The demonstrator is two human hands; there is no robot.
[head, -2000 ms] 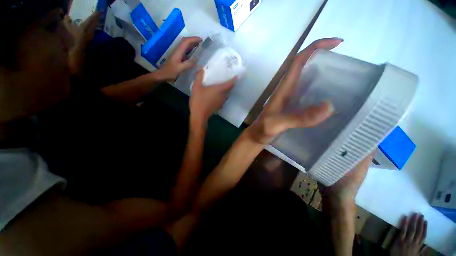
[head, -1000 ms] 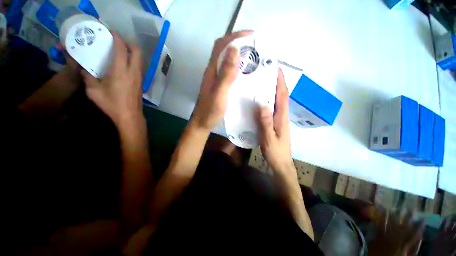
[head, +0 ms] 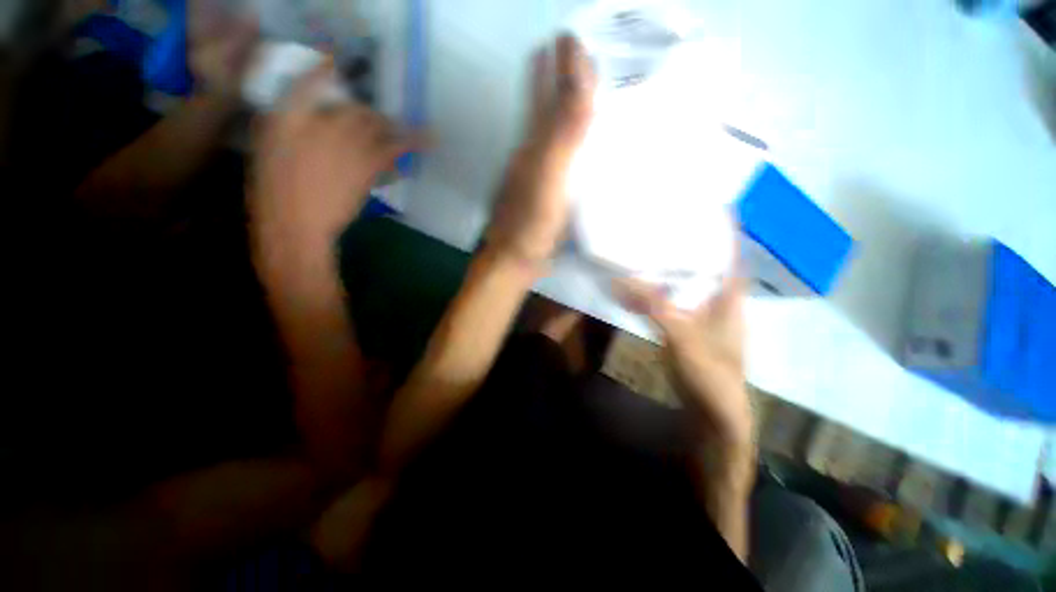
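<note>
A white housing cover (head: 654, 174) of the appliance is held over the worktable's near edge, overexposed and blurred. A faint slotted vent shows near its far end. My left hand (head: 544, 156) is at its left side, fingers pointing up along the edge. My right hand (head: 695, 330) holds its near right end from below, with thumb and fingers at the rim. The translucent body does not show from this angle.
A blue and white carton (head: 797, 229) lies just right of the appliance. More cartons (head: 1013, 330) stand at the right edge. At the left, a neighbour's hands (head: 307, 156) hold a small white thing. Power sockets (head: 840, 451) line the table edge.
The appliance first turned from its side to its vented white face. It has since moved slightly away and right in view, now glaring. The neighbour's hands have moved too.
</note>
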